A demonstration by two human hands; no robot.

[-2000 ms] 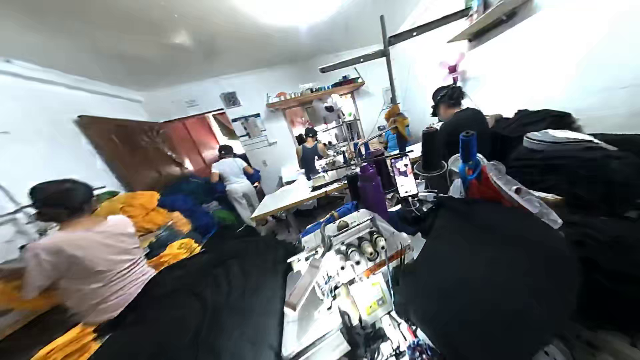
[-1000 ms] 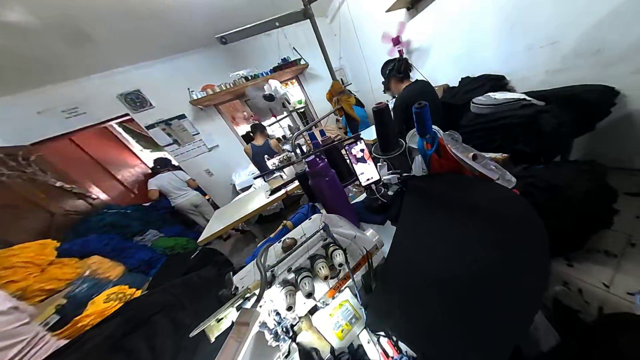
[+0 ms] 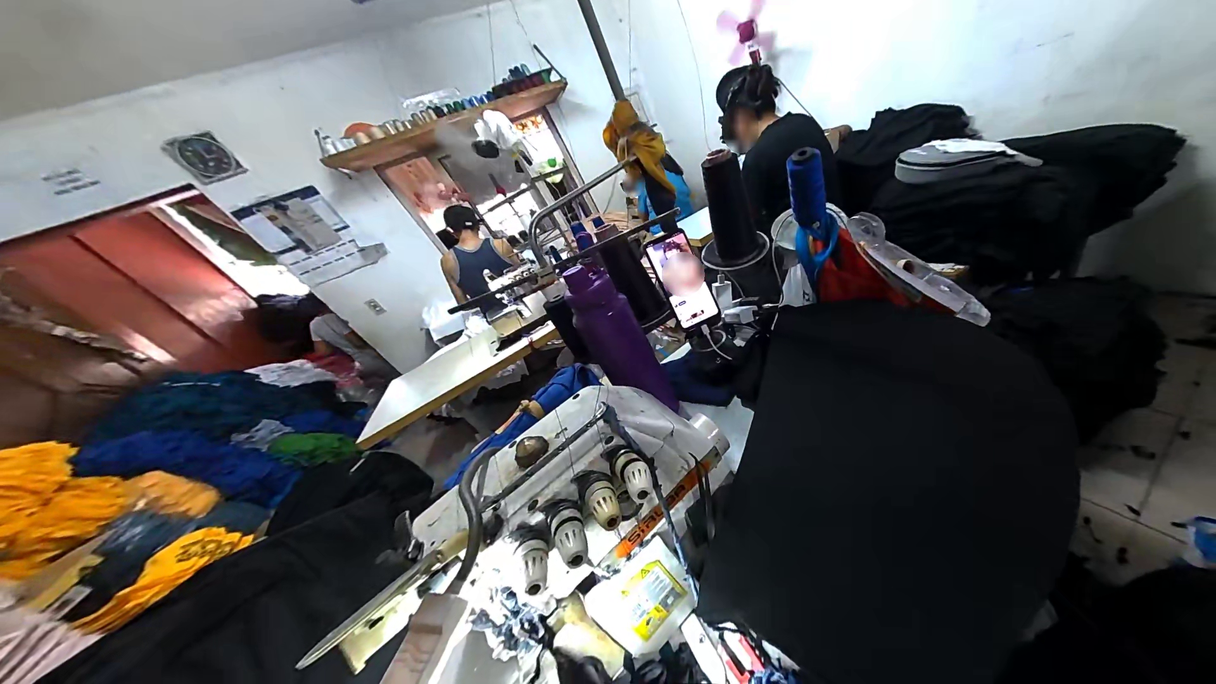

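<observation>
Neither of my hands shows in the head view. An overlock sewing machine (image 3: 570,475) stands at the lower middle, with several tension dials (image 3: 570,532) on its front and thread running over it. Black fabric (image 3: 893,475) covers the area right of the machine, and more black cloth (image 3: 256,589) lies to its left. Behind the machine stands a purple bottle (image 3: 617,332). A lit smartphone (image 3: 682,279) is held upright beside it. Further right are a black thread cone (image 3: 730,209) and a blue thread spool (image 3: 807,188).
Heaps of yellow (image 3: 57,503) and blue cloth (image 3: 199,456) lie at the left, near a long white table (image 3: 446,380). Dark garments (image 3: 978,209) are piled at the right. One person (image 3: 779,152) sits behind the spools; another (image 3: 475,261) works by the window; a third (image 3: 342,342) bends at the left.
The view has swung and tilted, bringing the machine closer. The person in the light top near the red door was upright and is now bent low.
</observation>
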